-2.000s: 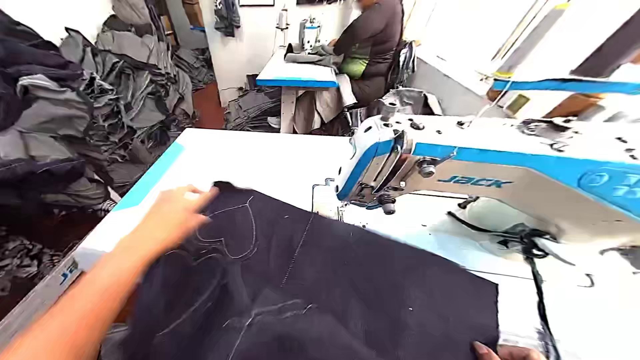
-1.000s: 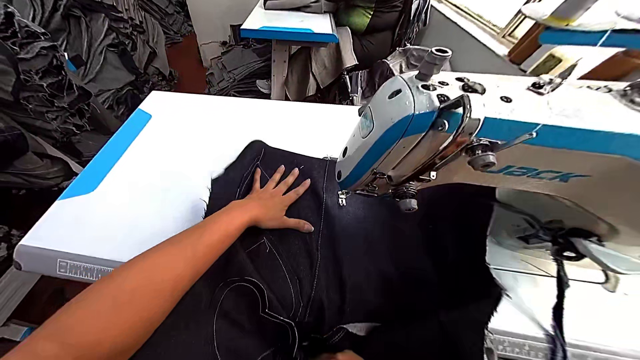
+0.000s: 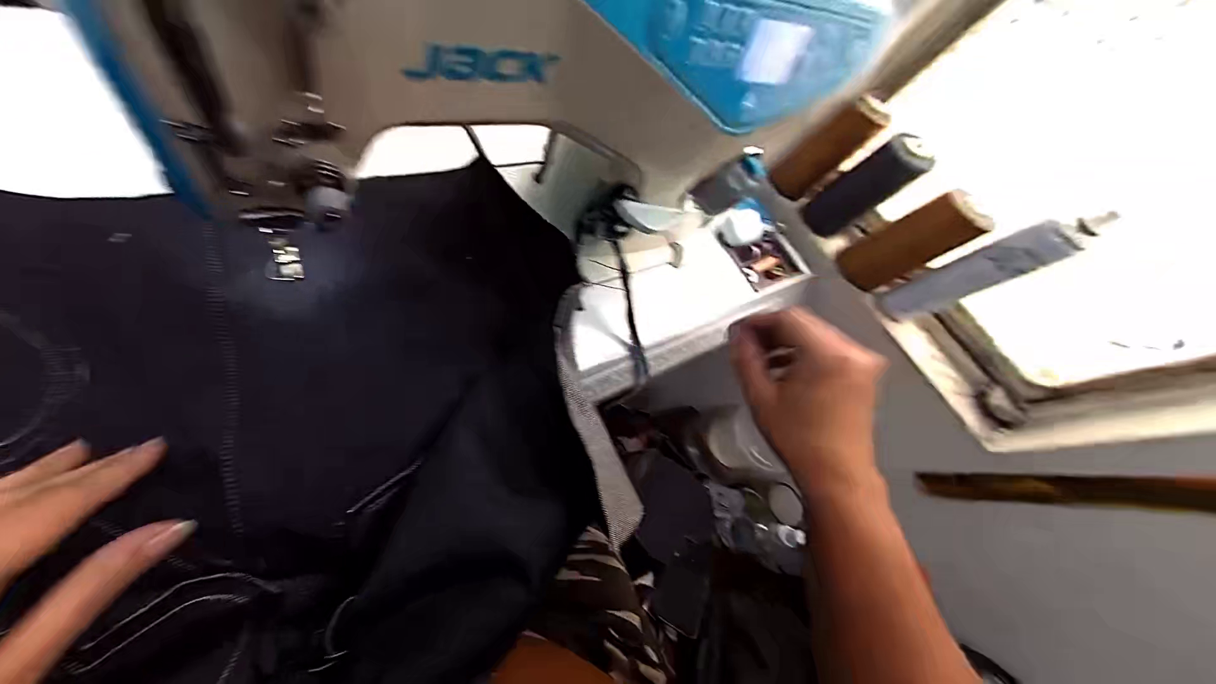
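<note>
Dark fabric with pale stitched lines (image 3: pixel 361 380) lies across the sewing machine's bed and hangs over the front edge. The presser foot (image 3: pixel 284 258) of the Jack sewing machine (image 3: pixel 494 85) is over the fabric, beside a long stitched seam. My left hand (image 3: pixel 85 522) rests on the fabric at the lower left, fingers apart. Off the fabric, my right hand (image 3: pixel 807 380) is at the right near the table's corner, its fingers curled; whether something small is between them is not clear.
Brown, dark and grey thread spools (image 3: pixel 912 237) stand along the window sill at the right. A small tray of small parts (image 3: pixel 765 266) sits at the table's end. Below are several containers (image 3: pixel 750 465). A thin brown bar (image 3: pixel 1064 488) is at the right against the grey wall.
The view has swung right and closer. My right hand, at the fabric's lower edge before, is now off it by the tray. My left hand is now lower on the fabric, further from the presser foot.
</note>
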